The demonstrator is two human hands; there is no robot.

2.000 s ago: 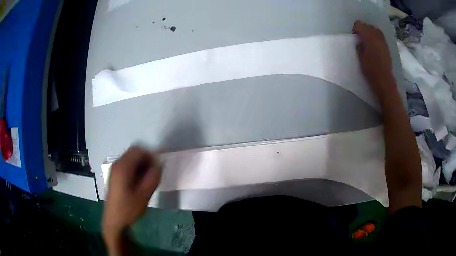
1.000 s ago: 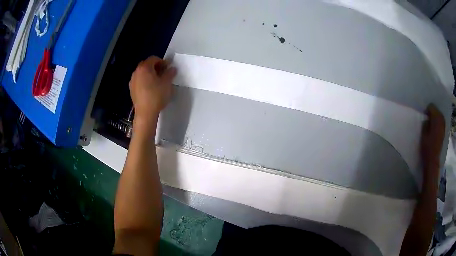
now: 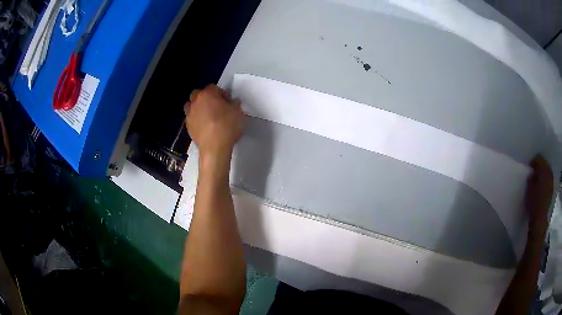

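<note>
A long bright white facing piece lies flat across the pale grey table, its right end flaring into a curve. My left hand is at its left end, fingers bent at the table's left edge; whether they pinch the piece is hidden. My right hand is at its right end, small and dark near the table's right side; its grip cannot be made out. A slightly cream stack of cut pieces of similar shape lies along the near edge, layered edges showing, partly behind my left forearm.
The blue machine cover is at left, with red-handled shears and white cords on it. A dark opening lies between cover and table. Green floor shows at lower left. White material lies along the far right edge.
My left hand has moved from the near stack to the left end of the white piece, which now lies smooth there instead of curled. The view has turned and shifted, showing more of the blue cover.
</note>
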